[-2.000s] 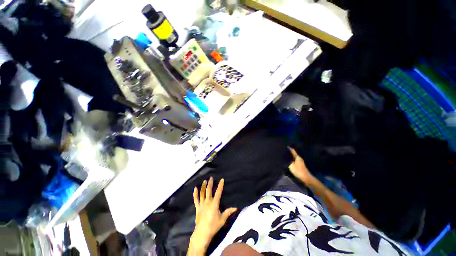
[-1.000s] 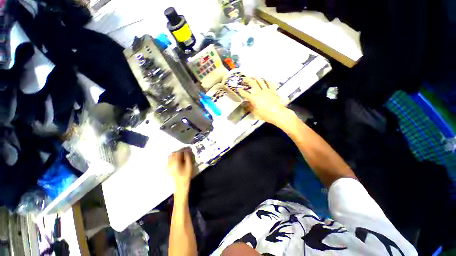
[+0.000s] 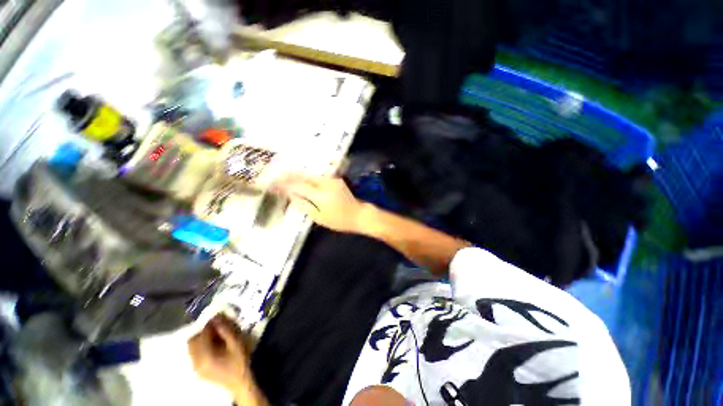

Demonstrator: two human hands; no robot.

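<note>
The button-sewing machine [image 3: 135, 293], grey-brown and blurred, stands at the left on the white table [image 3: 309, 103]. My left hand [image 3: 218, 353] is at the table edge, just below the machine's front; its fingers look curled, and blur hides whether they hold anything. My right hand [image 3: 321, 200] is at the near side of the button tray [image 3: 230, 194], which holds dark dots; its fingertips are blurred. A blue part [image 3: 200, 232] lies between machine and tray. Black garment cloth [image 3: 321, 317] hangs below the table edge over my lap.
The control panel [image 3: 162, 158], a black bottle with a yellow label [image 3: 103, 125] and an orange-red cap [image 3: 214, 137] are behind the tray. A blue crate [image 3: 571, 103] heaped with black cloth [image 3: 515, 198] stands at the right. A wooden-edged board [image 3: 333, 51] is at the top.
The view has swung right, shifting the table and machine left in the picture. Since two seconds ago, both hands have moved from the black cloth up to the table; the right is still by the tray.
</note>
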